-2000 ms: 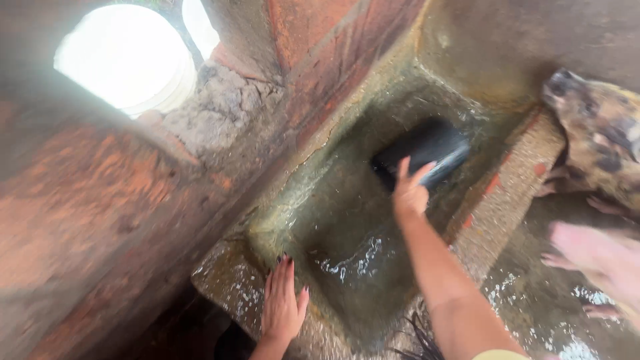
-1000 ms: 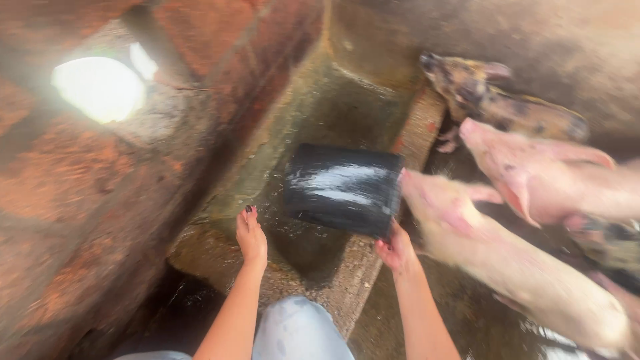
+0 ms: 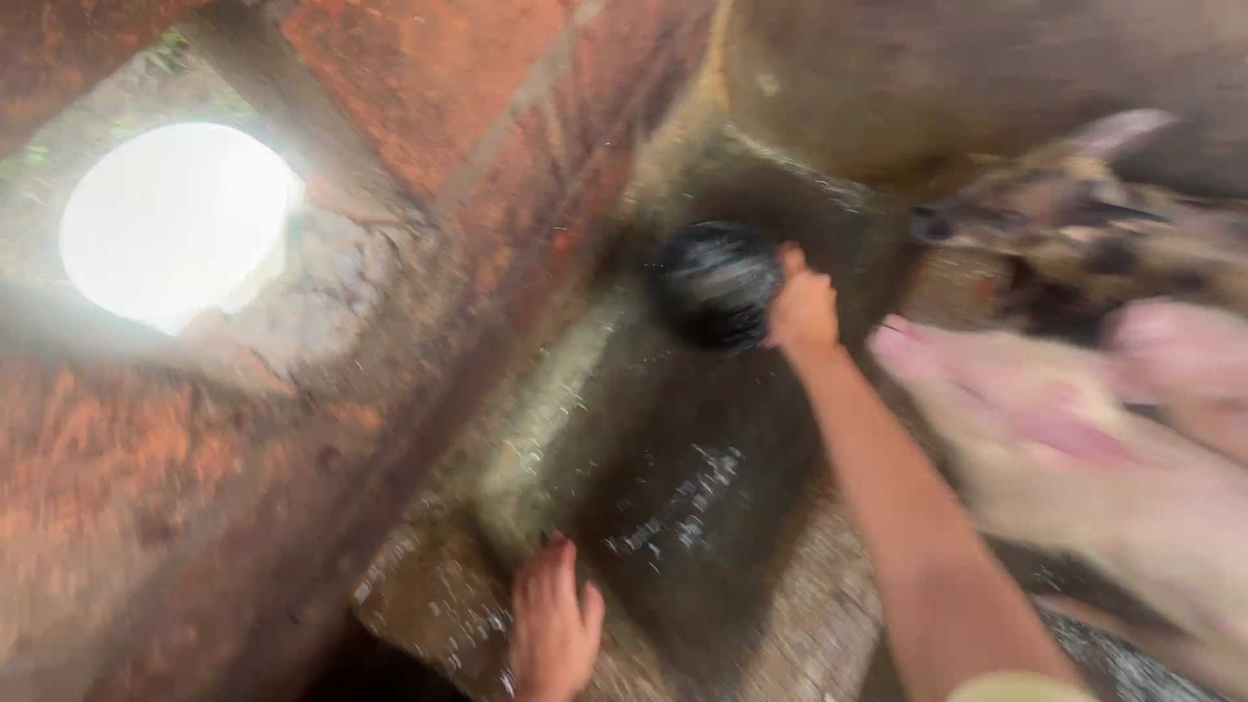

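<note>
My right hand (image 3: pixel 803 302) grips the side of a round black container (image 3: pixel 717 286), blurred by motion, inside a concrete trough (image 3: pixel 829 585) toward its far end. Murky water (image 3: pixel 682 468) with bright ripples lies in the trough. At the trough's near left corner is my left hand (image 3: pixel 556 609), its fingers partly spread and nothing in it; whether it touches the edge I cannot tell.
A pink pig (image 3: pixel 1053 429) has its snout by the trough's right side, with another pink pig (image 3: pixel 1185 361) and a spotted pig (image 3: pixel 1092 219) beyond. On the left are a brick wall (image 3: pixel 390 97) and a bright white bucket (image 3: pixel 175 224) in an opening.
The black container has moved from the near part of the trough toward its far end with my right hand. It was seen from its side; now its round end shows.
</note>
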